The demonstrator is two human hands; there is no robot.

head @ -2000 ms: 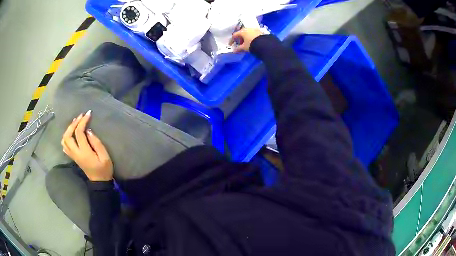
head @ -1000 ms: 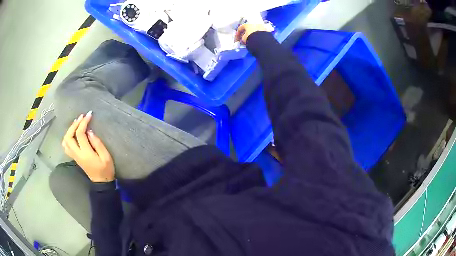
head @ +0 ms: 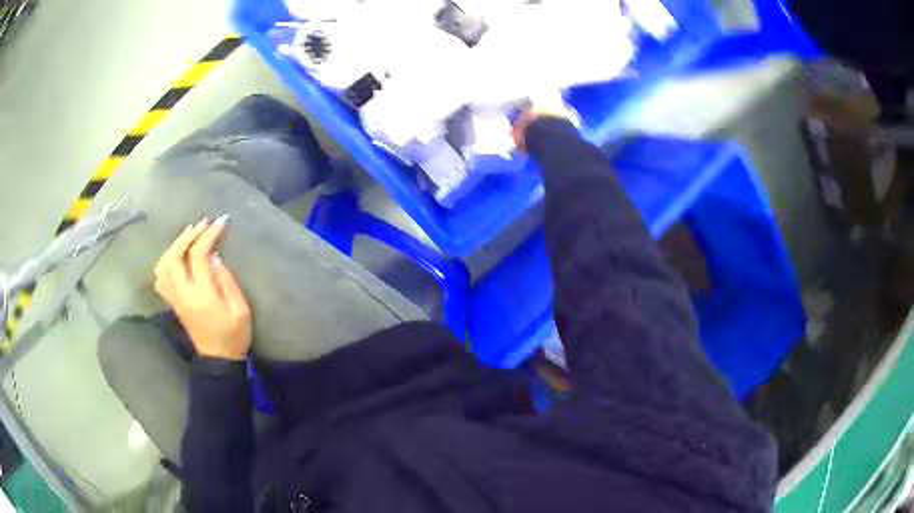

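Note:
White security cameras [head: 501, 65] lie heaped in a blue plastic crate [head: 376, 150] at the top of the view; they are blurred and overexposed. One round black lens face with a ring of LEDs shows at the heap's left. My right hand [head: 541, 118] reaches into the heap's near right side; it is blurred and its fingers are mostly hidden, so its hold cannot be told. My left hand [head: 205, 291] rests empty on my thigh, fingers slightly apart.
An empty-looking blue crate [head: 747, 261] lies on its side at the right. A blue stool [head: 401, 240] stands beside my legs. Yellow-black floor tape [head: 150, 120] runs at the left. A green bench edge [head: 862, 441] curves at the lower right. Cables hang at the far left.
The view has shifted, so the crate and cameras sit lower and further right, and more of the heap shows. My right hand stays at the heap's near right side; my left hand stays on my thigh.

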